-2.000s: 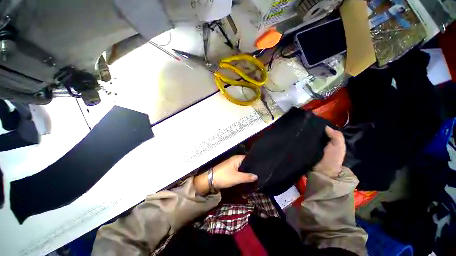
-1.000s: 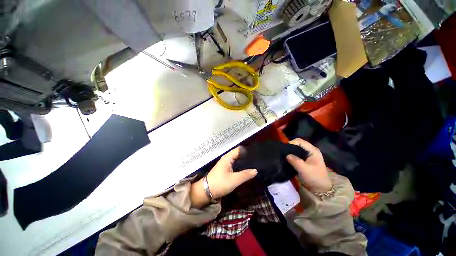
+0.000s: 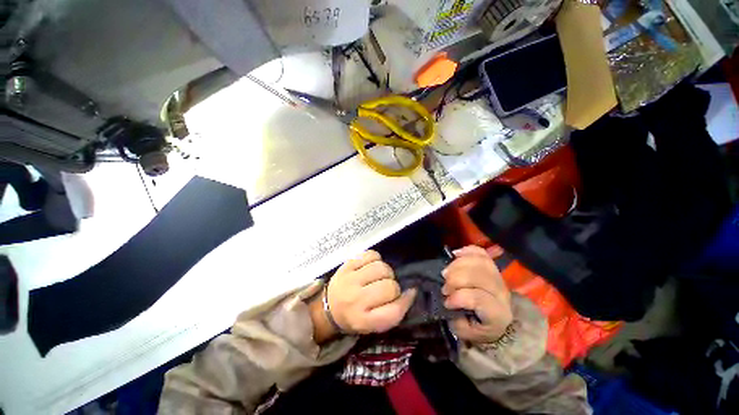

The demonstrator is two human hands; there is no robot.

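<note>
My left hand [image 3: 369, 293] and my right hand [image 3: 476, 292] are held close together just off the table's front edge. Both are closed on a dark grey-black cloth piece [image 3: 423, 293] that is bunched between them; most of it is hidden by the fingers. A curved dark cut panel [image 3: 142, 259] with angled ends lies flat on the white table, left of my hands and in front of the sewing machine's presser foot area [image 3: 152, 162].
The grey machine head [image 3: 97, 49] fills the upper left. Yellow-handled scissors [image 3: 395, 134], an orange scrap [image 3: 436, 70], a phone [image 3: 523, 74] and a tan card piece [image 3: 587, 65] lie right of it. Dark cloth [image 3: 559, 251] hangs over red-orange plastic [image 3: 539, 188] at right.
The cloth was spread between my hands, then bunched smaller; now my fingers are curled tightly around it. My hands have closed into fists. The panel on the table stays put.
</note>
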